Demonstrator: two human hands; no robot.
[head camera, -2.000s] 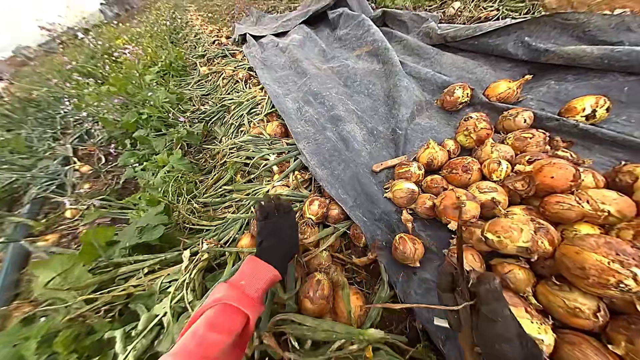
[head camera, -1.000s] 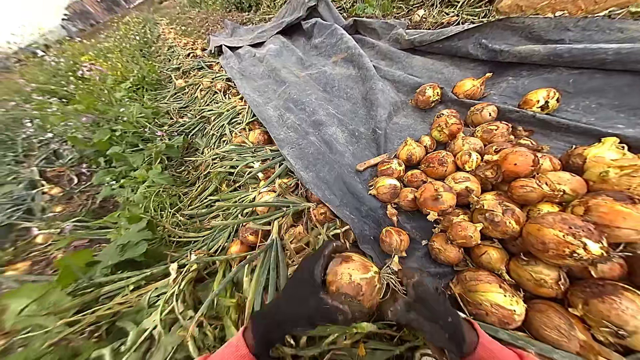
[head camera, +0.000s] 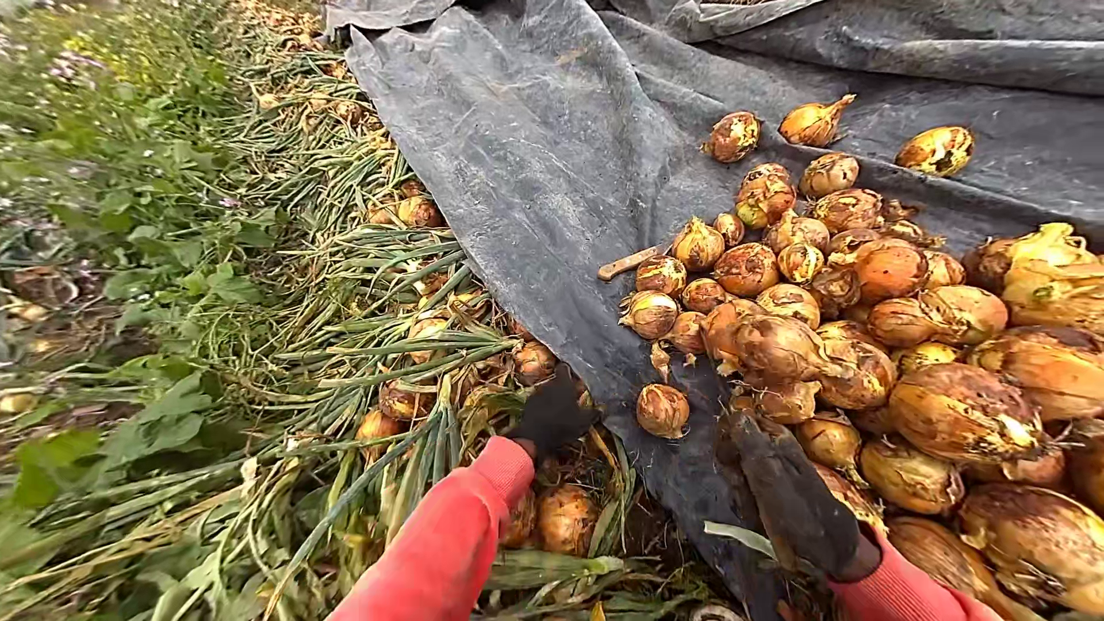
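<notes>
My left hand, in a black glove, reaches down among onions with green tops at the tarp's left edge; its fingers are partly hidden, so a grip cannot be made out. Just below it an onion lies on the soil. My right hand, in a dark, soiled glove, is at the near left side of the onion pile on the grey tarp; its fingertips are close to an onion, and whether they touch it is unclear. One small onion rests on the tarp between my hands.
A wooden handle, seemingly a knife's, sticks out at the pile's left side. A row of pulled onions with long leaves runs along the tarp's left edge. Leafy weeds grow farther left. Loose onions lie beyond the pile.
The onion that was between both hands a second ago is no longer held there. My left hand has moved forward to the row, and my right hand has moved to the pile.
</notes>
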